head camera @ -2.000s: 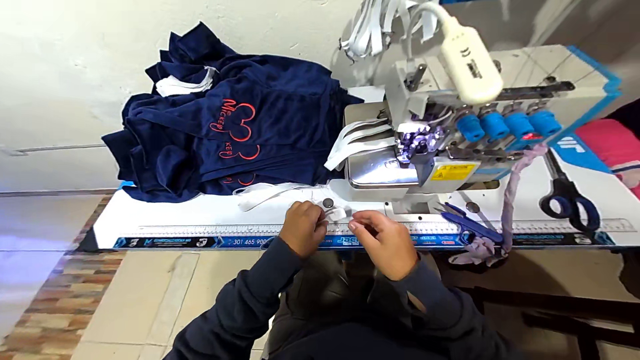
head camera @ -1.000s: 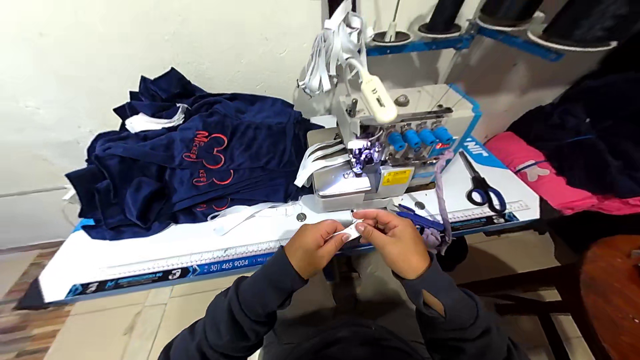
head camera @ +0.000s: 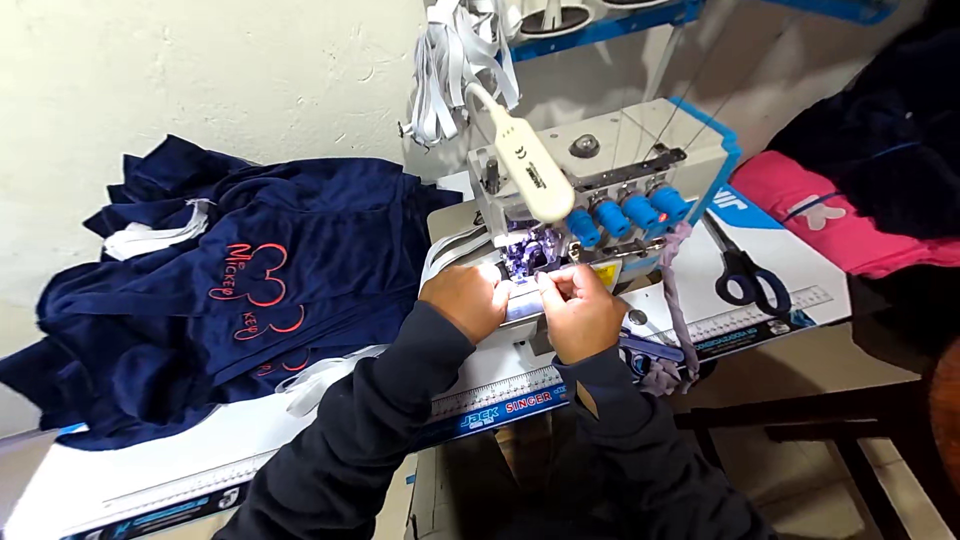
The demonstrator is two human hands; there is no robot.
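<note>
Both my hands are at the needle area of an overlock sewing machine (head camera: 630,142), under its lit lamp (head camera: 532,169). My left hand (head camera: 465,300) lies at the left of the presser foot, fingertips on a white elastic strip (head camera: 525,289) that is mostly hidden. From the right, my right hand (head camera: 581,311) pinches the strip's other side between thumb and fingers. More white elastic strips (head camera: 454,247) lie on the machine bed behind my left hand. Navy garments with red print (head camera: 300,240) are piled to the left.
Scissors (head camera: 742,277) lie on the right of the table (head camera: 810,259), by a printed ruler edge. Blue-handled snips (head camera: 649,346) and a twisted mauve cloth strip (head camera: 675,307) are beside my right hand. White strips (head camera: 450,75) hang above. Pink cloth (head camera: 810,210) sits at the right.
Both hands have moved from the table's front edge up to the machine's presser foot, bringing the small white strip along. The view has shifted and come closer.
</note>
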